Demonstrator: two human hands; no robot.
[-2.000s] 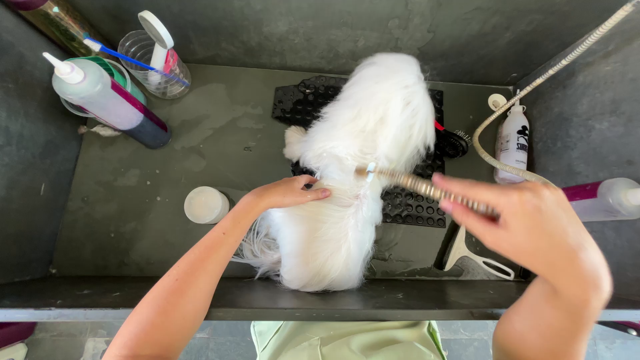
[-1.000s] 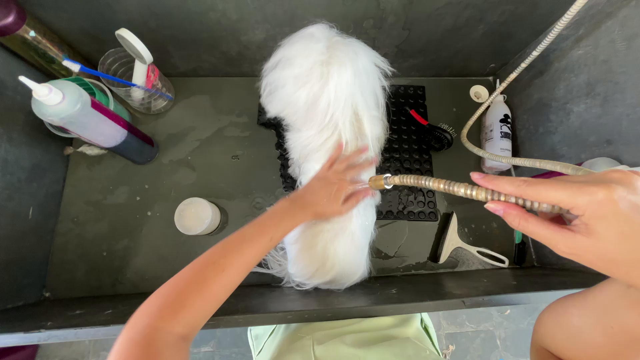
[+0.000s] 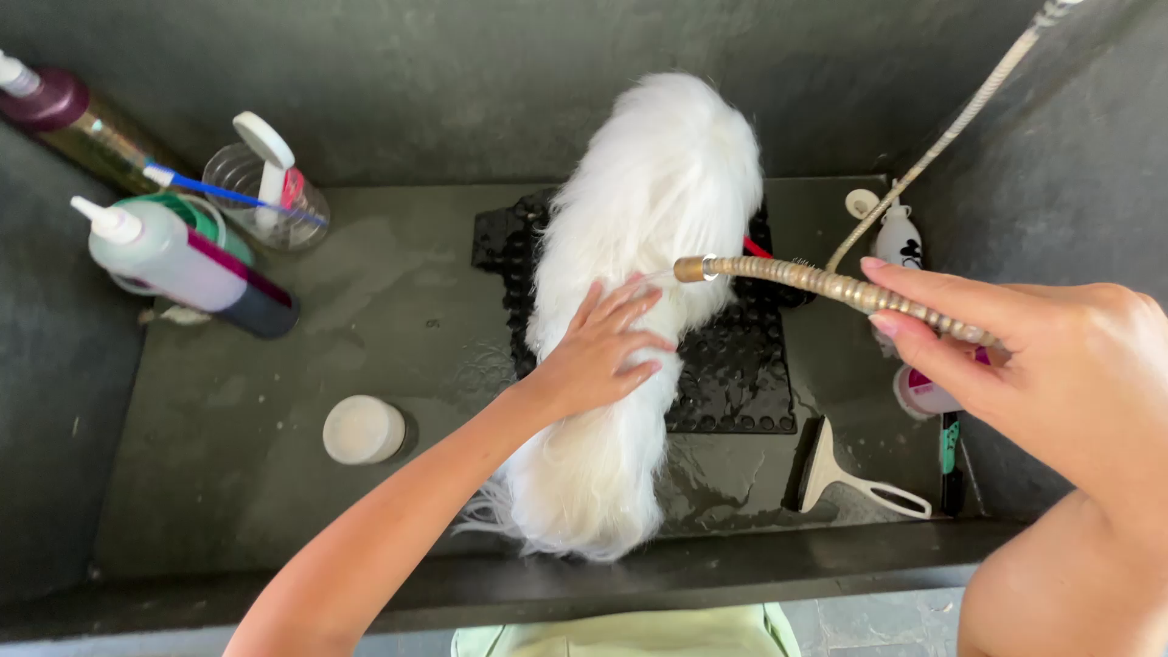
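Note:
A white long-haired animal, seen from above, stands in a dark grey tub, partly over a black rubber mat (image 3: 735,374). Its white coat (image 3: 671,173) looks damp around the middle of the back, and its face is not visible. My left hand (image 3: 602,351) rests on the back with the fingers spread, gripping nothing. My right hand (image 3: 1022,347) holds a ribbed flexible hose (image 3: 821,281) between thumb and fingers. The hose's brass-coloured end (image 3: 692,268) points left, just beside my left fingertips, and a thin stream of water leaves it over the fur.
Left are a squeeze bottle (image 3: 196,269), a clear plastic jar (image 3: 297,224), a blue-handled brush (image 3: 242,194) and a white round tub (image 3: 363,429). Right are a squeegee (image 3: 844,479) and a white bottle (image 3: 899,239). The grey tub's front edge (image 3: 776,570) runs along the bottom.
My left hand has moved from the animal's left side onto its back. The hose stays in my right hand, its end near the back throughout. The animal's far end has shifted relative to the mat.

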